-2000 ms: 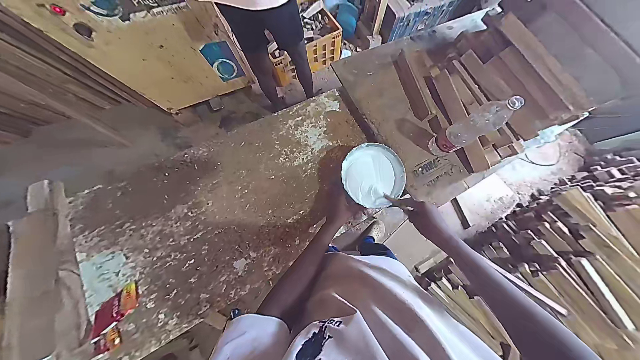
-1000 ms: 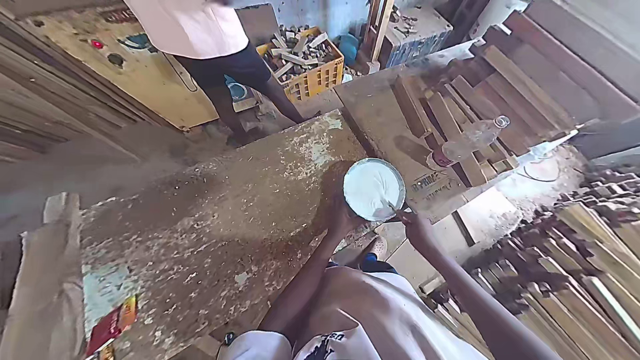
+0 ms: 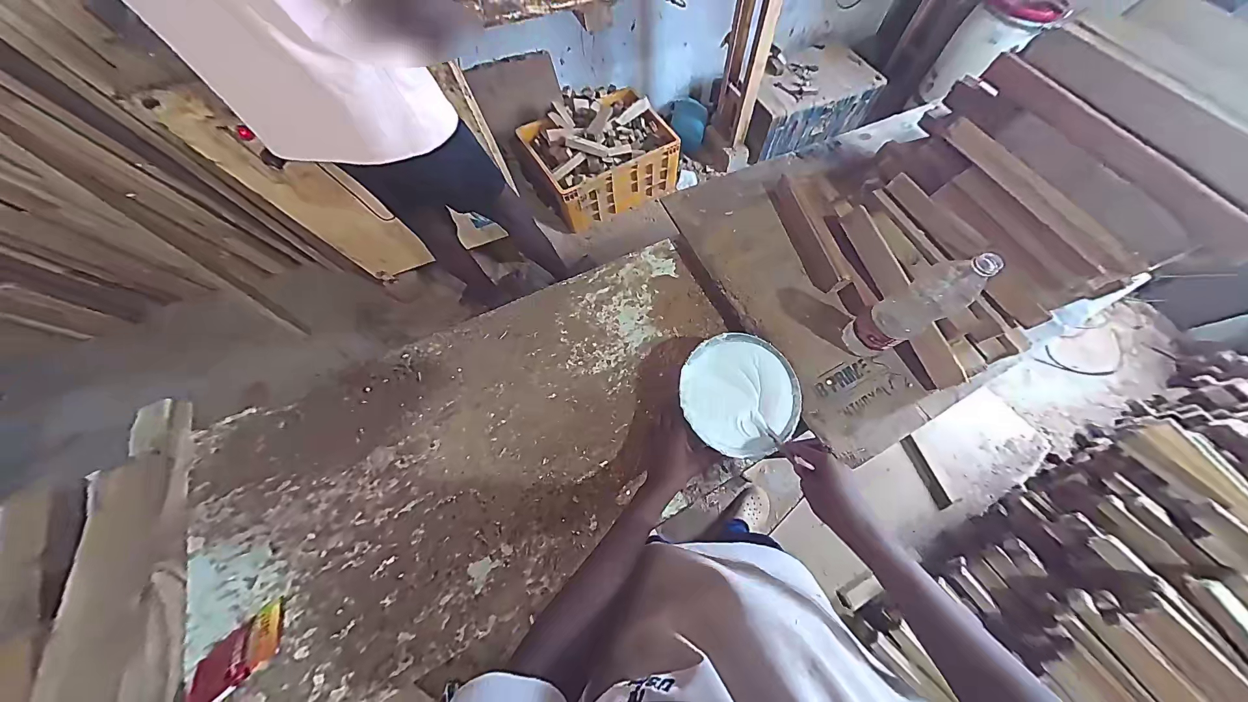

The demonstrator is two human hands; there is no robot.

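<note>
A round container of white paste or paint [image 3: 738, 390] stands at the near edge of a worn, paint-flecked workbench [image 3: 468, 409]. My left hand [image 3: 675, 450] grips its near left side; most of the fingers are hidden behind it. My right hand [image 3: 819, 473], at the container's lower right rim, is closed on a thin stirring stick [image 3: 775, 439] whose far end dips into the white stuff. Swirl ridges mark the surface. A clear bottle [image 3: 926, 304] stands to the right of the container, on a board beside wood strips.
Another person [image 3: 390, 127] stands across the bench. Wood pieces [image 3: 907, 244] lie at the right, with stacked strips [image 3: 1121, 556] at lower right. A yellow crate of offcuts [image 3: 624, 185] sits behind. Planks [image 3: 117, 556] and a red packet [image 3: 234, 653] are at lower left.
The other person shows further into view, more of the torso visible. The view has tilted up. Both hands remain at the container, and the surface swirls look different.
</note>
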